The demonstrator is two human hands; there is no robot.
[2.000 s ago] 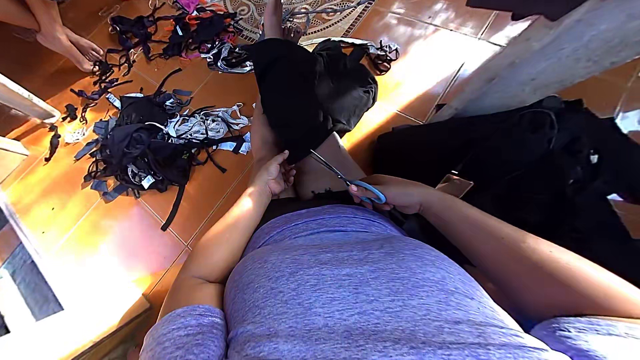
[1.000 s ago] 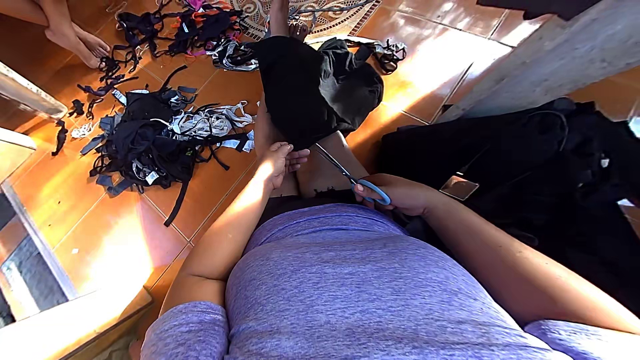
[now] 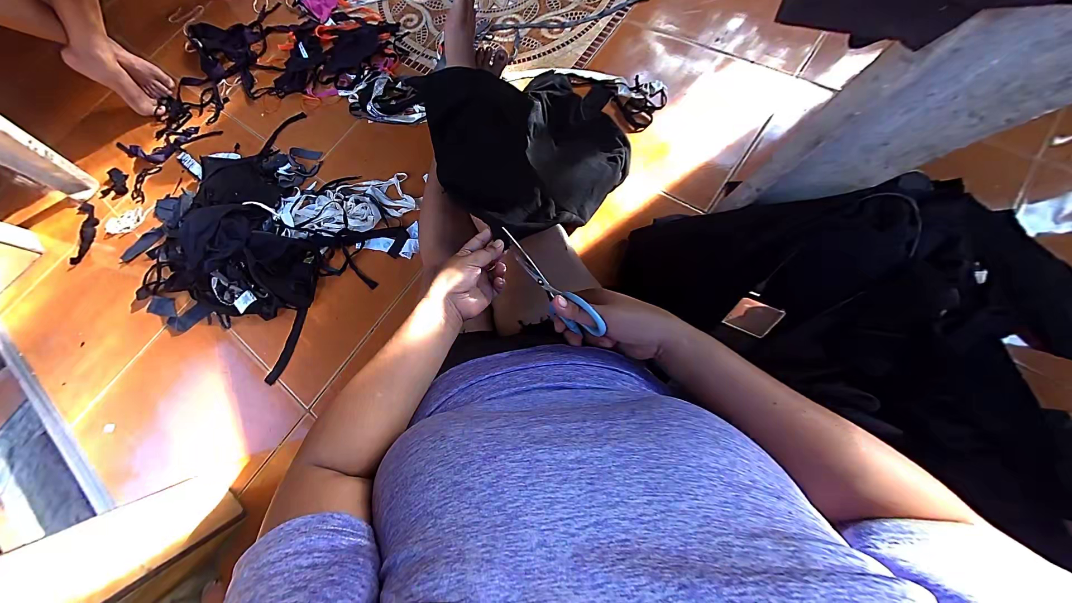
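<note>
Black fabric point(image 3: 502, 151) lies bunched over my leg, in front of my hands. My left hand point(image 3: 473, 276) is at the near edge of this cloth, thumb and fingertips close together; whether they pinch a bit of the edge is too small to tell. In my right hand point(image 3: 607, 322) are scissors with blue handles point(image 3: 586, 314), their blades pointing up and left to the cloth edge beside my left fingertips.
To the left, a pile of dark garments and straps point(image 3: 243, 226) lies on the tiled floor point(image 3: 360, 167), with more strappy pieces point(image 3: 327, 50) beyond. A large black cloth heap point(image 3: 837, 276) is at right, near a pale post point(image 3: 904, 100). Another person's bare feet point(image 3: 117, 75) are at upper left.
My left hand's fingers, more spread a second ago, have closed together near the cloth edge. The scissors have stayed in my right hand.
</note>
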